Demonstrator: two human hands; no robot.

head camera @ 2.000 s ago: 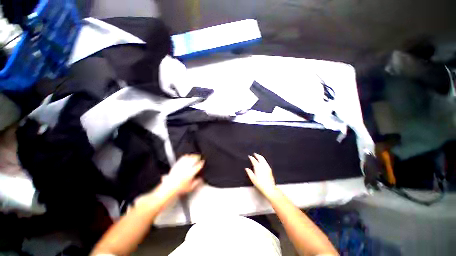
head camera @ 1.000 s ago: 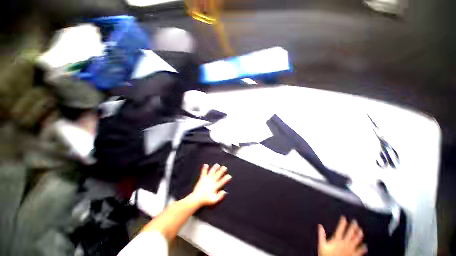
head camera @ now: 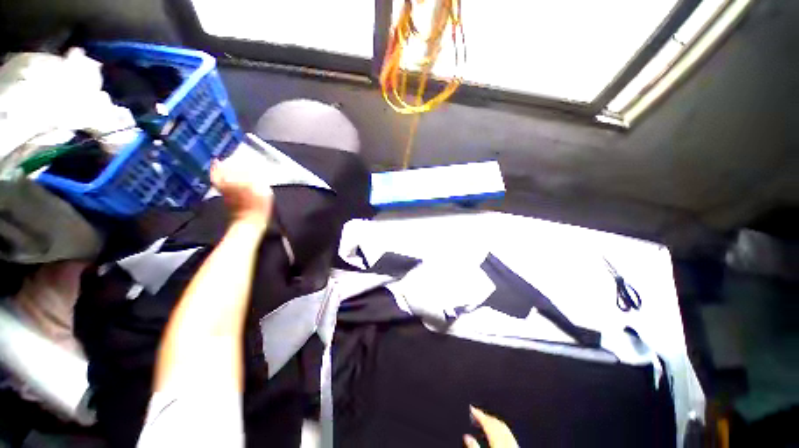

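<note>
Black fabric (head camera: 526, 385) lies flat along the front of the white table cover (head camera: 561, 245) and bunches into a heap at left. My left hand (head camera: 241, 191) reaches to the upper left, at a pale interlining piece (head camera: 279, 164) on the heap beside the crate; its fingers are blurred and I cannot tell if they grip. My right hand (head camera: 492, 430) is cut off by the bottom edge, over the flat black fabric, fingers apart and with nothing visible in it. Scissors (head camera: 624, 293) lie on the cover at right. Pale strips (head camera: 298, 328) lie on the heap.
A blue slatted crate (head camera: 131, 179) with cloth stands at upper left, beside a grey rounded form (head camera: 308, 124). A long blue and white box (head camera: 438, 184) lies at the back edge. Orange-yellow cords (head camera: 422, 96) hang before the window. Black scraps (head camera: 517, 293) lie on the cover.
My left hand has moved from the flat black fabric up and left to the heap beside the crate. My right hand now shows only partly at the bottom. The view has tilted up, showing the window.
</note>
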